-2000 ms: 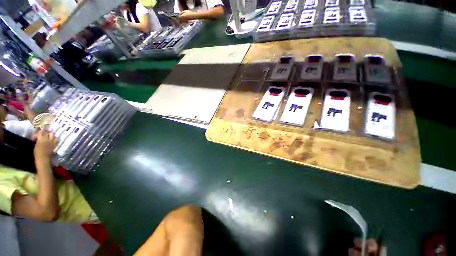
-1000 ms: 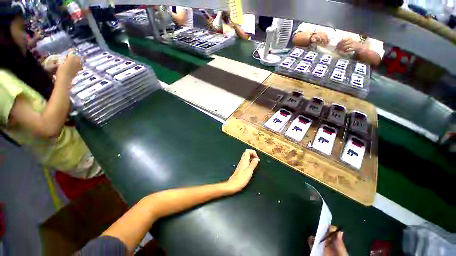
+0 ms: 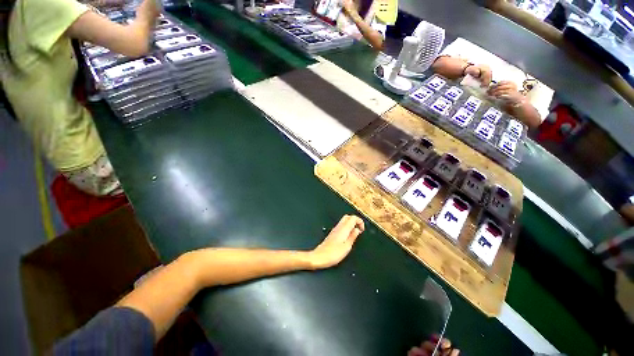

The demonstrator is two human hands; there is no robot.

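My left hand (image 3: 338, 243) rests on the green bench near the wooden board's front edge, fingers curled together; nothing shows in it, but the fingertips are too blurred to be sure. My right hand (image 3: 432, 347) is cut off by the bottom edge, its fingers closed at the lower end of a thin curved sheet (image 3: 438, 304) that stands up, pale and partly see-through. A clear tray on the wooden board (image 3: 410, 233) holds two rows of phone-sized covers: the near row is white with red ovals (image 3: 453, 217), the far row lies in shadow.
A pale board (image 3: 306, 104) adjoins the wooden one. Stacked trays (image 3: 163, 80) stand at the left by a person in yellow. A white fan (image 3: 417, 55) and a tray of covers (image 3: 462, 115) are at the back, where another person's hands work. An open cardboard box (image 3: 90, 268) is lower left.
The view has turned and shifted. My left hand has come into view on the bench since the first frame. My right hand is lower in view than a second ago, its dark thin tool no longer clear.
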